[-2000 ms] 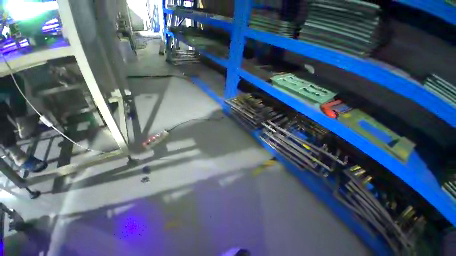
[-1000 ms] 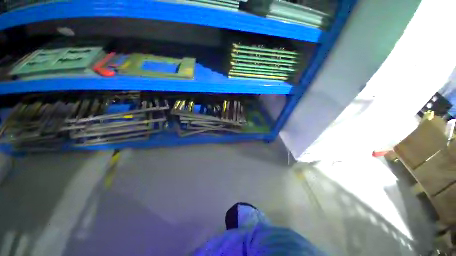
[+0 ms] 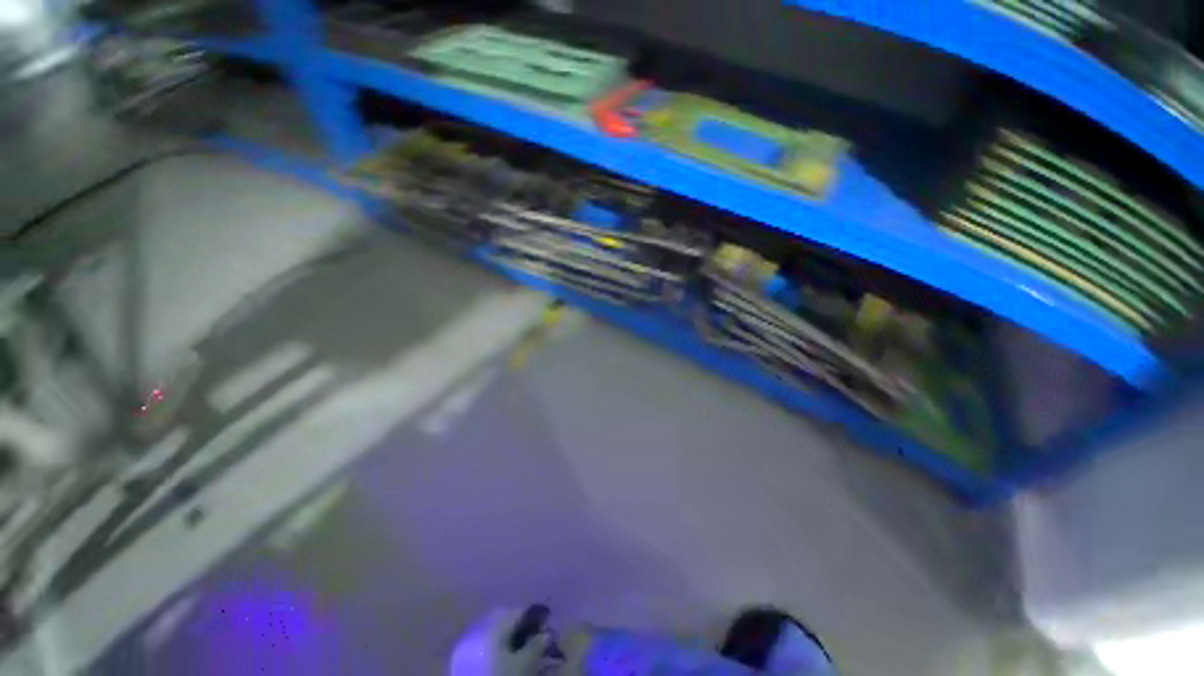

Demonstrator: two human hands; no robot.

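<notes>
A blurred white shape with dark patches, apparently my right hand in a glove, is cut off by the bottom edge. Light blue cloth lies to its right. Its fingers and any held thing cannot be made out. My left hand is not in view. On the blue rack's middle shelf lie a pale green fixture plate, a red-orange object, a yellow-green frame with one opening and a stack of green fixtures.
Thin metal frames are piled on the bottom shelf. Grey floor lies before the rack, with a yellow-black mark. A dark and white rounded shape, possibly a shoe, is at the bottom edge. A pale surface stands right.
The view has swung back left and tilted. The rack now slants down to the right, and the cardboard boxes have left the picture. The white shape with dark patches has appeared at the bottom.
</notes>
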